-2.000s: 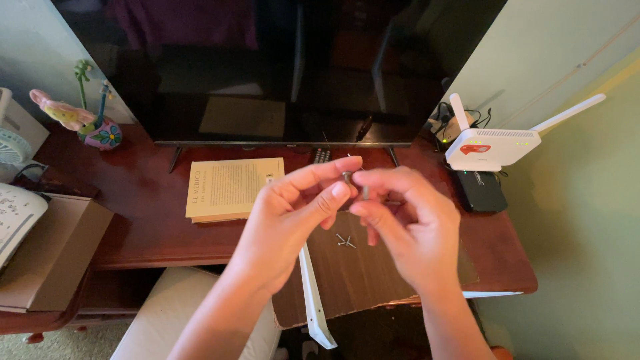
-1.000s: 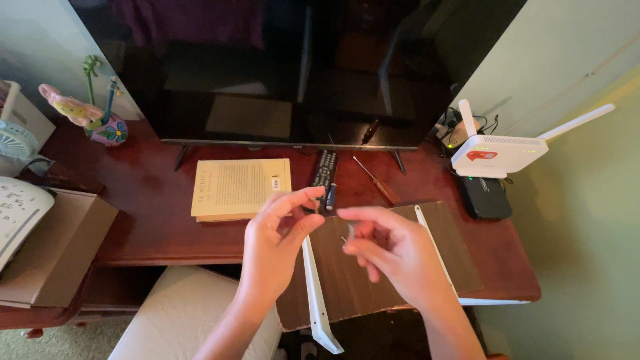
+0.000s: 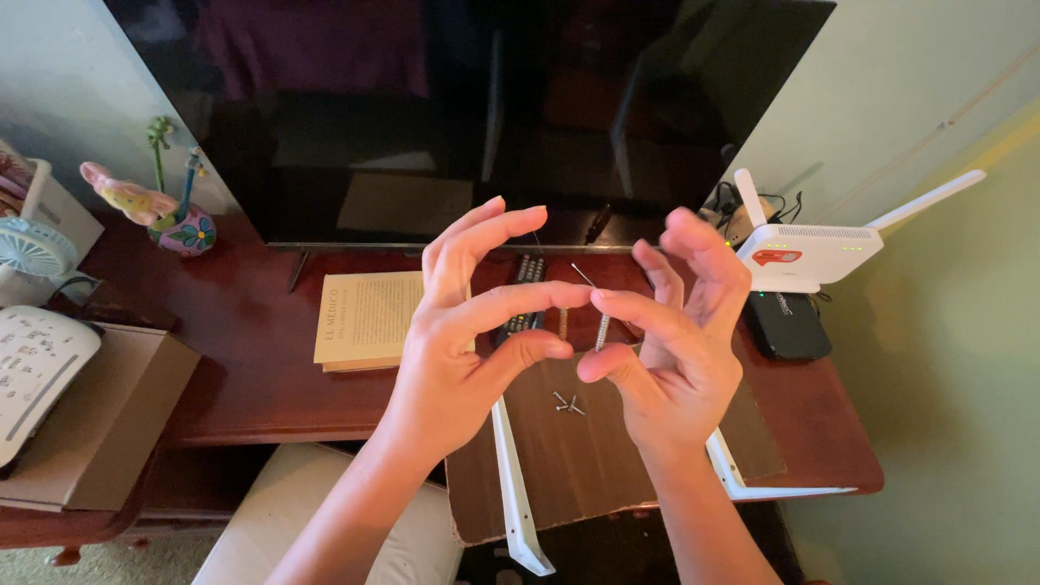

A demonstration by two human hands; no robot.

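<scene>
My left hand [image 3: 479,333] pinches a small brownish screw [image 3: 563,323] upright between thumb and index finger. Beside it, my right hand [image 3: 674,333] holds a silvery threaded screw [image 3: 602,331] the same way, and the two index fingertips touch. Below the hands, several small screws [image 3: 569,404] lie on a brown wooden board [image 3: 577,463]. One white metal bracket [image 3: 513,487] rests along the board's left part and another white bracket [image 3: 731,471] at its right. Behind my fingers is a screwdriver, mostly hidden, with its thin shaft [image 3: 582,275] showing.
A television [image 3: 455,114] stands at the back of the red-brown desk [image 3: 244,390]. A book [image 3: 370,317] and a remote control [image 3: 532,272] lie before it. A white router [image 3: 812,256] and black box [image 3: 786,325] are right; a cardboard box [image 3: 138,406] and painted pot [image 3: 183,231] are left.
My hands have come together; one second ago they were apart. Both now show a screw held upright between thumb and index finger.
</scene>
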